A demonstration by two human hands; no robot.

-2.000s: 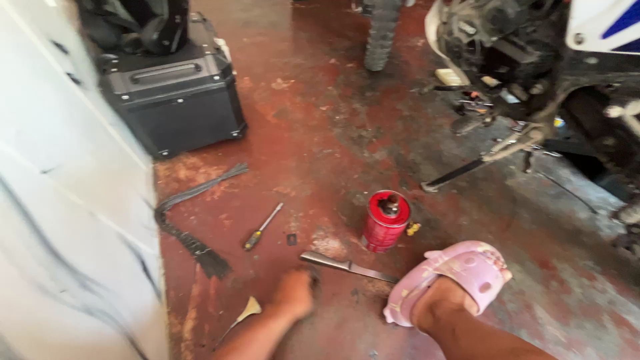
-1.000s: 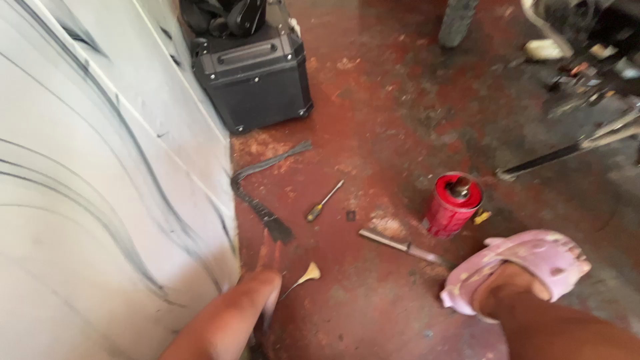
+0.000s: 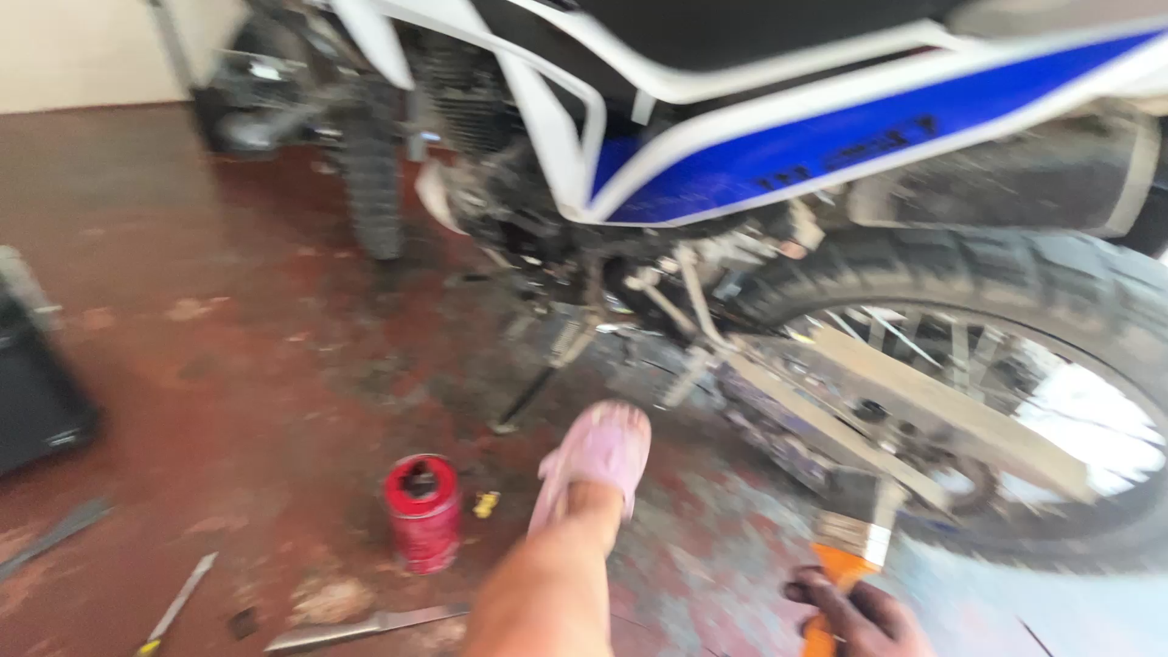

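A wide paintbrush with an orange handle and dark bristles is in my right hand at the lower right. Its bristles overlap the lower chain run and rear sprocket area of a motorcycle; whether they touch cannot be told. Behind the brush is the rear wheel's knobbly tire, with the tan swingarm across the wheel. My left hand is out of view. Left of my foot in a pink clog, a red can with a dark object on top stands on the floor.
A knife-like metal tool, a screwdriver and a small yellow item lie on the red floor. Black bristly material and a black case are at left. The side stand reaches the floor beyond my foot.
The view has swung right to the motorcycle. One hand reached low over the floor at left before; now my right hand shows at the lower right with the paintbrush.
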